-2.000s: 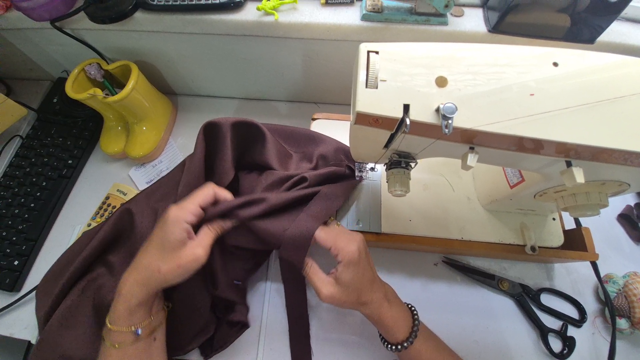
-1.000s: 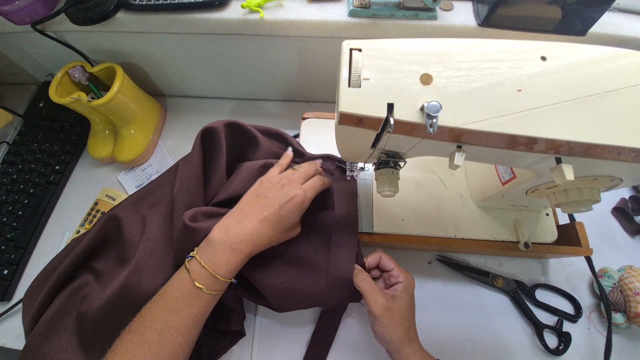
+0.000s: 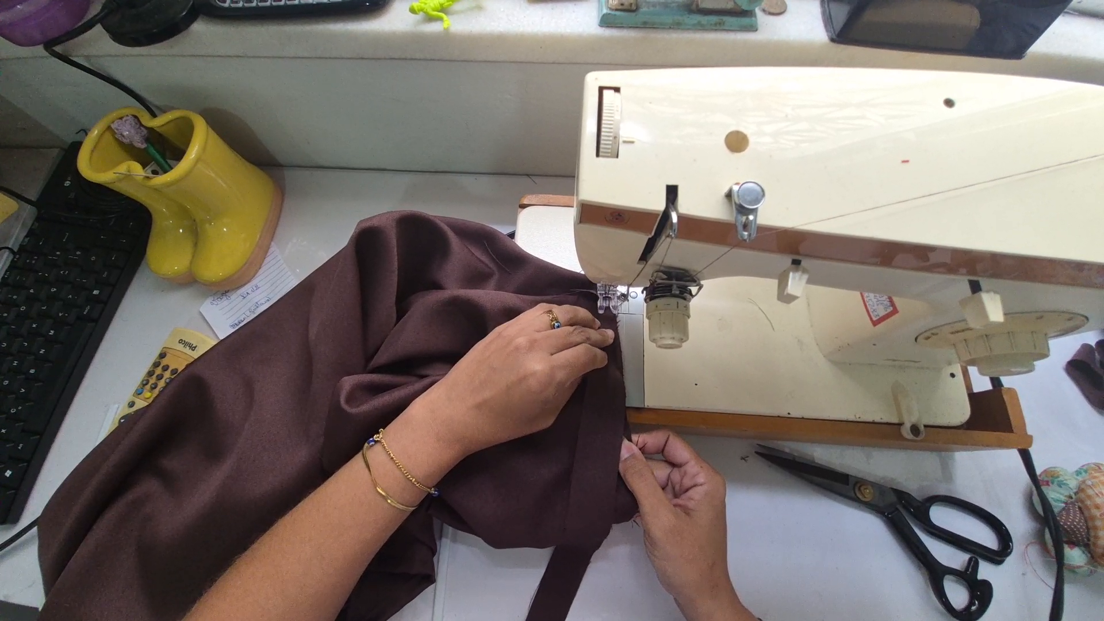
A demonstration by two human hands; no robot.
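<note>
Dark brown fabric (image 3: 285, 388) spreads from the left over the bed of a cream sewing machine (image 3: 819, 164). Its edge runs beneath the clear presser foot (image 3: 611, 297). My left hand (image 3: 526, 371) lies flat on the cloth just in front of the foot, fingers pointing toward the machine. Lower down, my right hand (image 3: 677, 509) pinches the fabric's right edge between thumb and fingers. A narrow strip of the same brown cloth (image 3: 565, 573) hangs below, left of that hand. The needle tip is too small to make out.
Black-handled tailor's scissors (image 3: 897, 509) lie right of my right hand, near a patchwork pincushion (image 3: 1078, 517). A yellow boot-shaped pot (image 3: 207, 198), a black keyboard (image 3: 65, 302), a remote control (image 3: 168, 366) and a handwritten note (image 3: 250, 293) are at the left.
My left hand has gone from gathering a fold to lying on the cloth near the foot. My right hand has taken hold of the fabric's edge, which now lies straighter along the machine.
</note>
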